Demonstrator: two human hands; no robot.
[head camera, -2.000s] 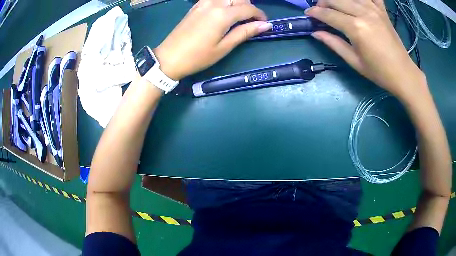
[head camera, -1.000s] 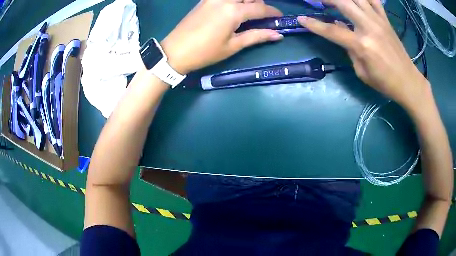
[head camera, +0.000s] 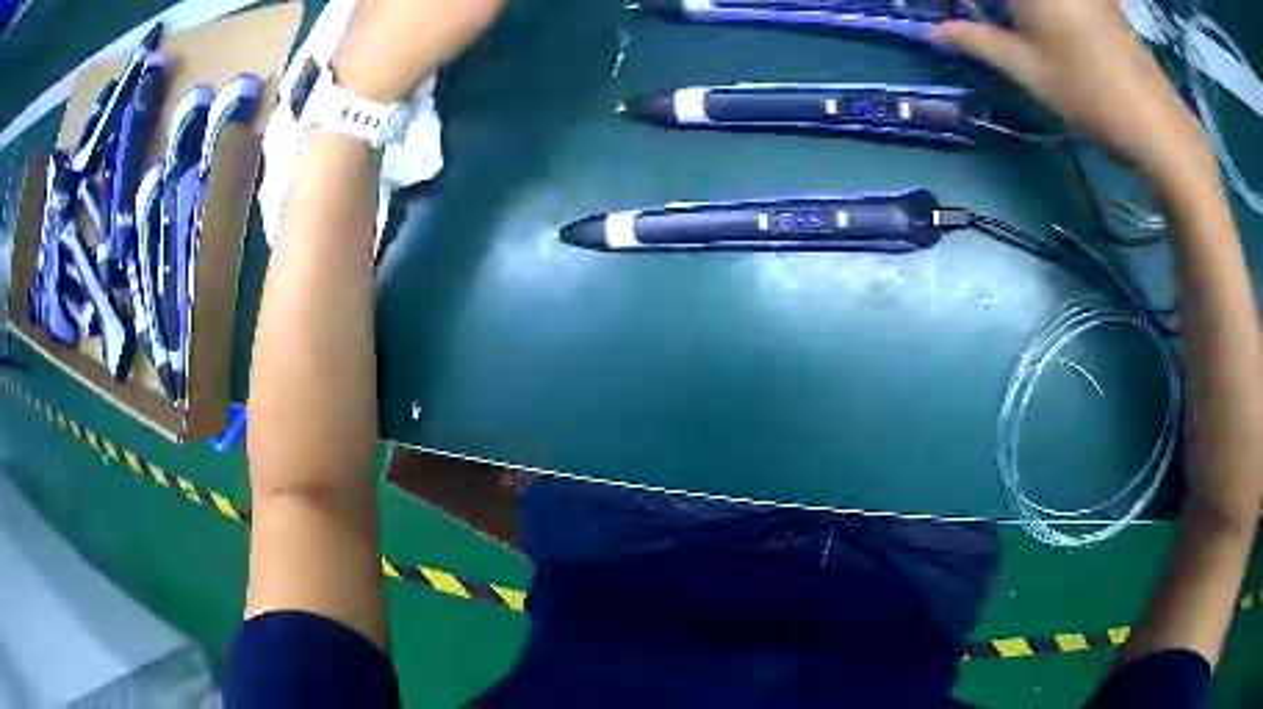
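Three black-and-lilac 3D pens lie one above another, tips to the left. The nearest pen (head camera: 755, 222) shows lit digits and has a black cable at its rear. The middle pen (head camera: 817, 108) lies above it, also lit. The farthest pen (head camera: 831, 14) is at the top edge, partly cut off. My right hand (head camera: 1060, 63) is at its rear end, with a fingertip against it; the other fingers are cut off or blurred. My left hand (head camera: 416, 49) is blurred and cut off at the top, above the white cloth (head camera: 411, 153), away from the pens.
A cardboard tray (head camera: 208, 339) at the left holds several jumbled pens (head camera: 132, 208). A clear filament coil (head camera: 1018, 443) lies at the right, over the front edge of the green bench. More cables and filament (head camera: 1129, 215) lie beside my right forearm.
My left hand has left the middle pen and moved left, up to the cloth. My right hand has moved up and right to the farthest pen. The middle pen is uncovered, and the pens appear lower in view.
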